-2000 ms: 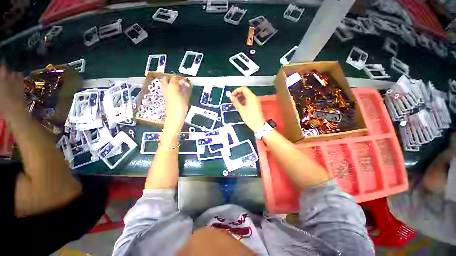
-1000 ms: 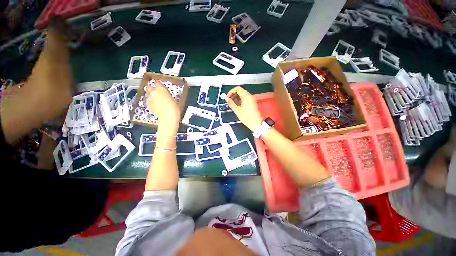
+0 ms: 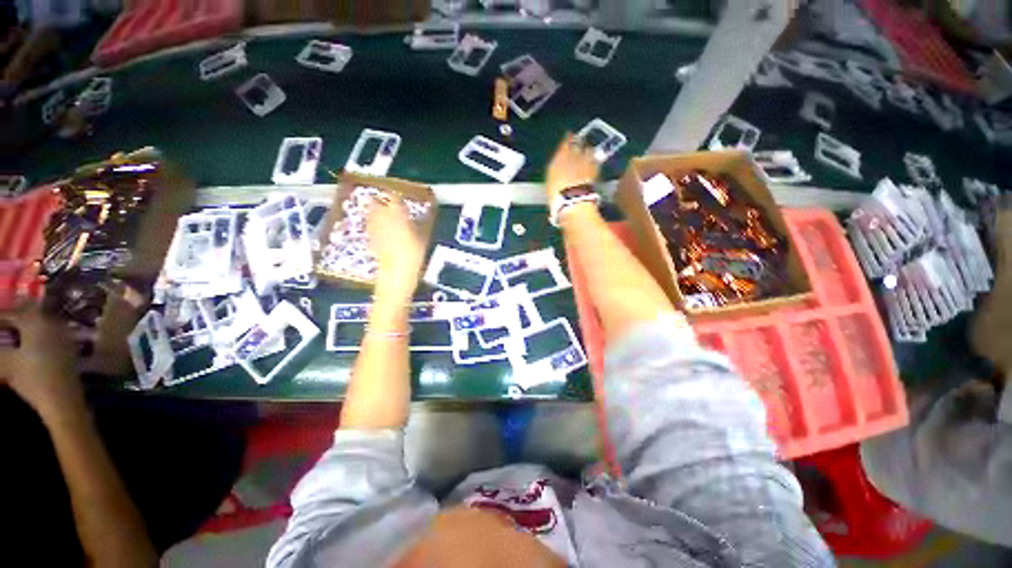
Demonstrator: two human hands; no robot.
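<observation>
My left hand (image 3: 393, 227) is over the small cardboard box (image 3: 422, 202), with its fingers down among the white round parts (image 3: 353, 231). Its fingertips are blurred, so I cannot tell if they pinch a part. My right hand (image 3: 572, 164) reaches over the pale edge strip to the belt. Its fingertips are at the near left end of a white housing frame (image 3: 605, 138); I cannot tell if they grip it. Several white housing frames (image 3: 461, 273) lie on the bench between my arms, some overlapping. A heap of housings (image 3: 206, 253) lies left of the box.
A taller cardboard box (image 3: 636, 211) of amber-and-dark parts (image 3: 721, 239) stands on a salmon-red compartment tray (image 3: 710, 333) at right. Stacked white housings (image 3: 916, 261) are beyond it. A slanting post (image 3: 721, 72) crosses the belt (image 3: 400, 94). A neighbour's hand (image 3: 39, 344) is at left.
My right hand has moved forward from the bench to the belt. My left hand remains in the small box. The left neighbour's arm has drawn back from over the belt.
</observation>
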